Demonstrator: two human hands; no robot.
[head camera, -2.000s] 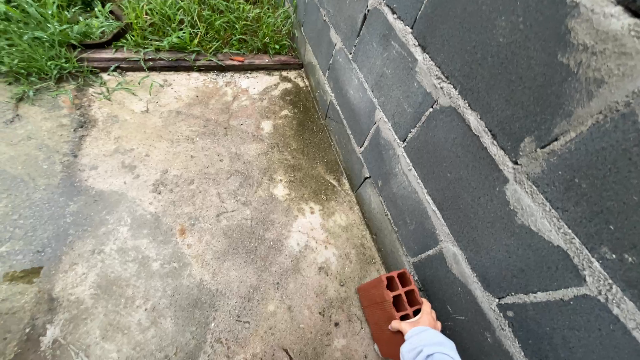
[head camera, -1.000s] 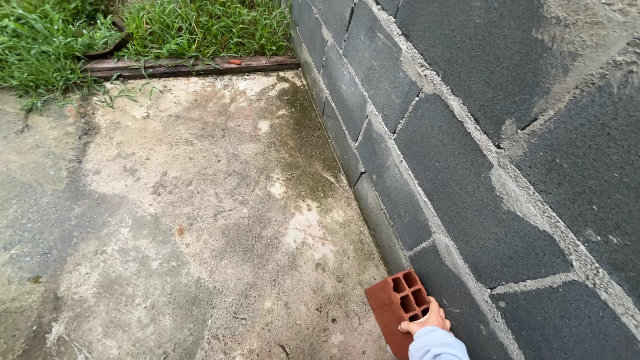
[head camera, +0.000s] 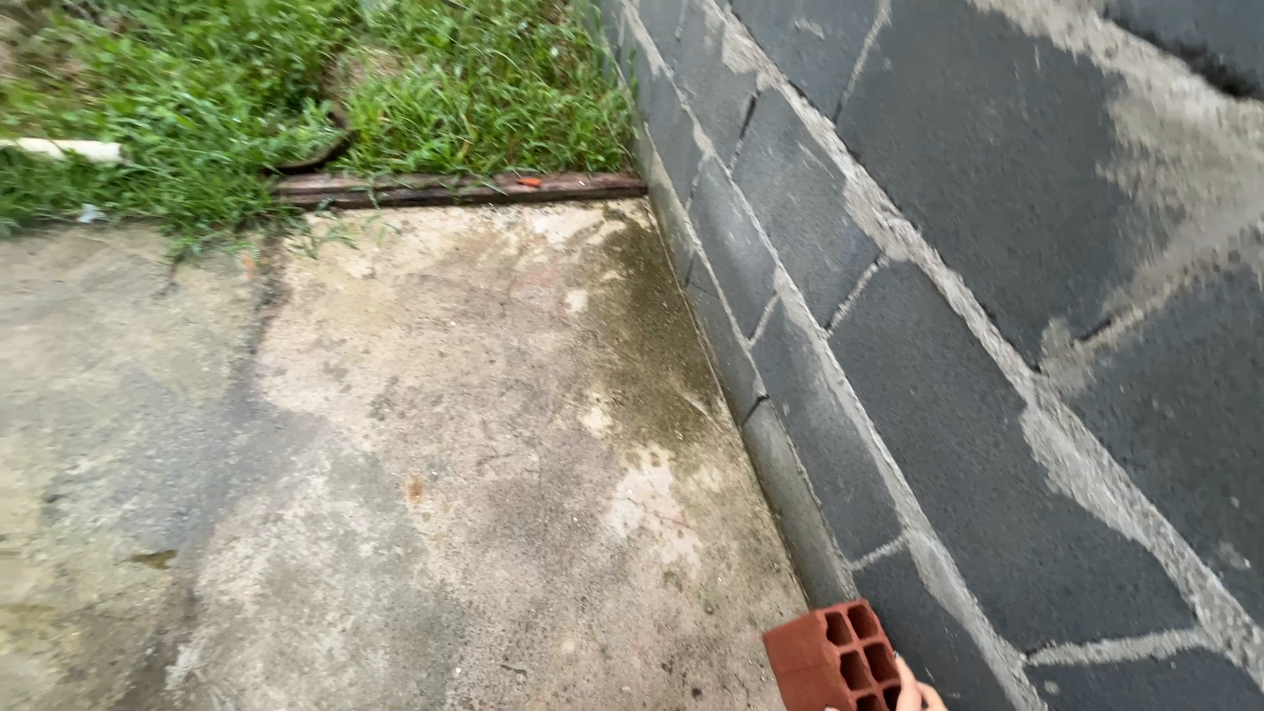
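Note:
A red hollow clay brick (head camera: 808, 660) shows at the bottom edge, right of centre, its open cells turned up and to the right. It is close beside the foot of the grey block wall (head camera: 869, 415). The fingers of my right hand (head camera: 918, 694) are on the brick's right side, gripping it; most of that hand is cut off by the frame's lower edge. My left hand is out of view.
A stained concrete slab (head camera: 474, 395) lies left of the wall. Dark wooden boards (head camera: 444, 190) edge it at the far end, with a small orange fragment (head camera: 530, 182) on them. Grass (head camera: 474, 89) grows beyond, and a white pipe (head camera: 64, 150) lies at the left.
The view has tilted up, so the brick and my right hand sit lower in the frame and more grass shows. My right hand stays on the brick.

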